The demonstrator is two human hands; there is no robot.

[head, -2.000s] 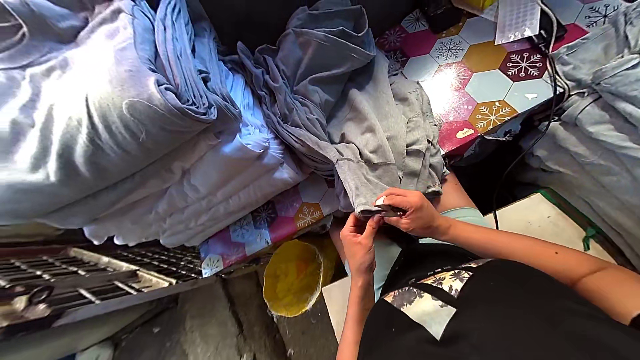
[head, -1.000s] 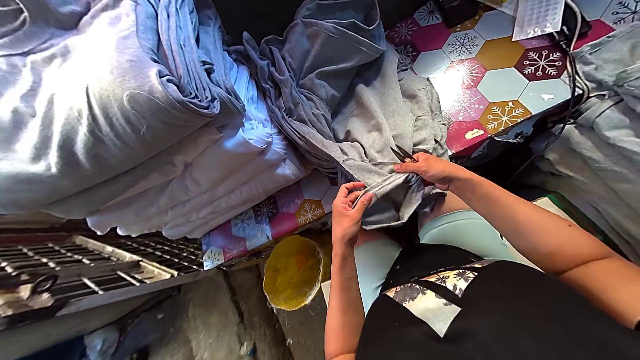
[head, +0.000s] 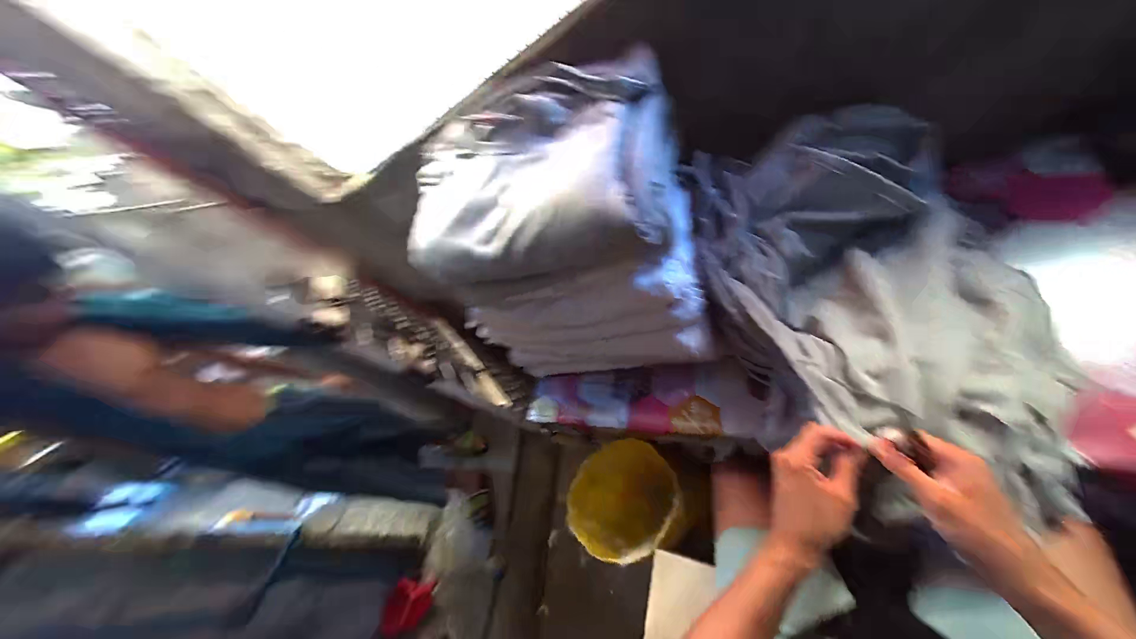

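Observation:
Grey garment fabric [head: 941, 328] lies bunched over the table and hangs down toward my lap. My left hand [head: 812, 488] pinches the fabric's lower edge between thumb and fingers. Close to its right, my right hand [head: 954, 497] also has its fingertips at that edge, with a small dark tool in the grasp; blur hides its shape. A stack of folded grey fabric [head: 550, 222] stands to the left of the bunched piece.
A yellow bucket [head: 624, 501] stands below the edge of the table, whose cover has a hexagon pattern [head: 652, 404]. A metal grille [head: 444, 342] lies left of the stack. At far left, another person's arm [head: 151, 373] shows, blurred.
The view has swung strongly to the left, bringing another person into sight. My hands have come closer together at the fabric's edge than one second ago.

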